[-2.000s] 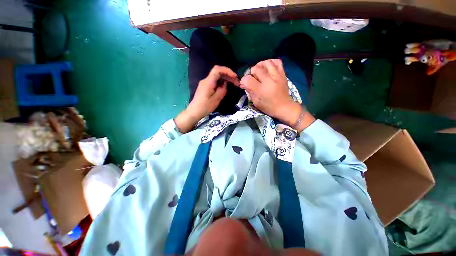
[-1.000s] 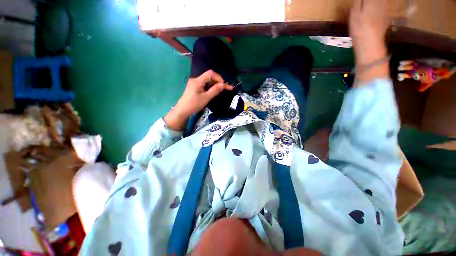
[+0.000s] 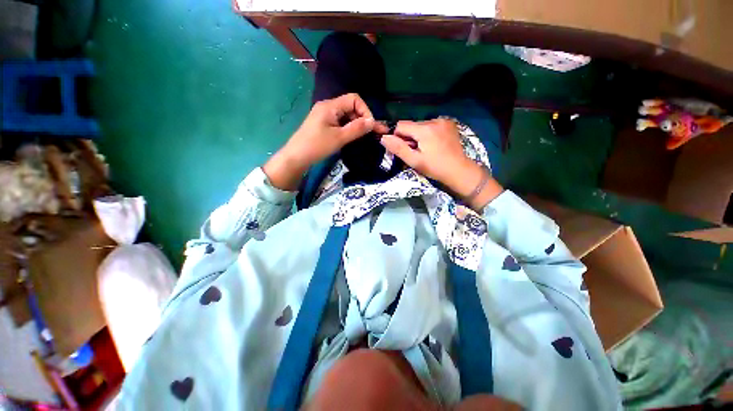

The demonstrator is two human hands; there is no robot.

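A black plush toy lies in the lap on the patterned apron. A small white patch or label shows on it near the right fingertips. My left hand pinches at the toy's upper side with thumb and forefinger. My right hand has its fingertips on the toy too, almost touching the left ones. No needle or thread can be made out between the fingertips.
The table edge crosses the top, with cardboard on its right part. An open carton stands at right, an orange-pink plush toy further right. A blue stool and white sack are at left.
One second ago my right hand was over the cardboard on the table; now it is back at the toy beside my left hand. The view has shifted slightly.
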